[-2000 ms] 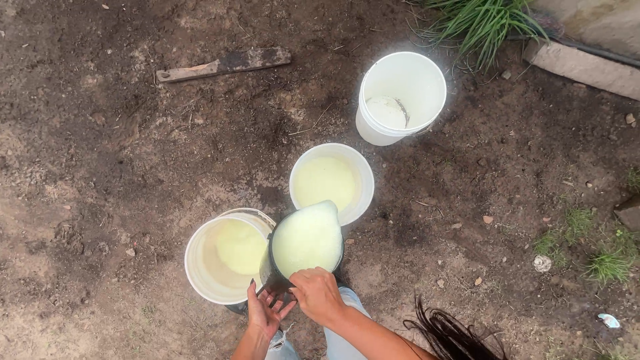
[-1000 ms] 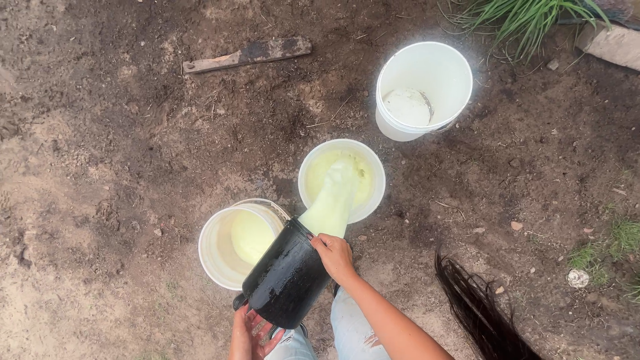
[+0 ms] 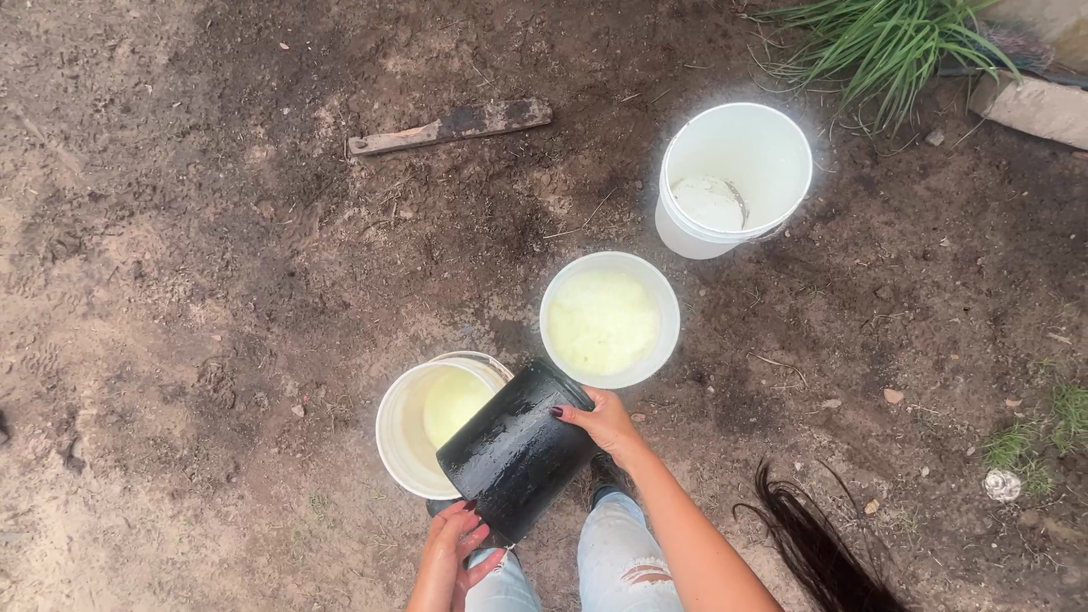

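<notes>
A wet black bucket (image 3: 520,450) is tipped on its side in front of my legs, its mouth toward the middle white bucket. My right hand (image 3: 602,422) grips it near the rim, thumb on the outer wall. My left hand (image 3: 459,544) is at its base end, fingers spread against or just under the lower edge; the exact contact is hard to tell. Pale yellow liquid with a frothy look (image 3: 603,323) lies in the middle white bucket (image 3: 670,327). The left white bucket (image 3: 393,433), partly behind the black one, also holds pale yellow liquid (image 3: 455,404).
A taller white bucket (image 3: 769,161) with whitish residue at its bottom stands at the upper right. A wooden board (image 3: 450,127) lies on the dirt ground. Long green grass (image 3: 892,51) and a stone slab (image 3: 1037,109) are at the top right corner. Dark hair hangs at the lower right.
The black bucket went from nearly upright and full to tipped, its liquid pouring into the middle bucket one second ago. That stream has stopped, and the level in the middle bucket looks higher.
</notes>
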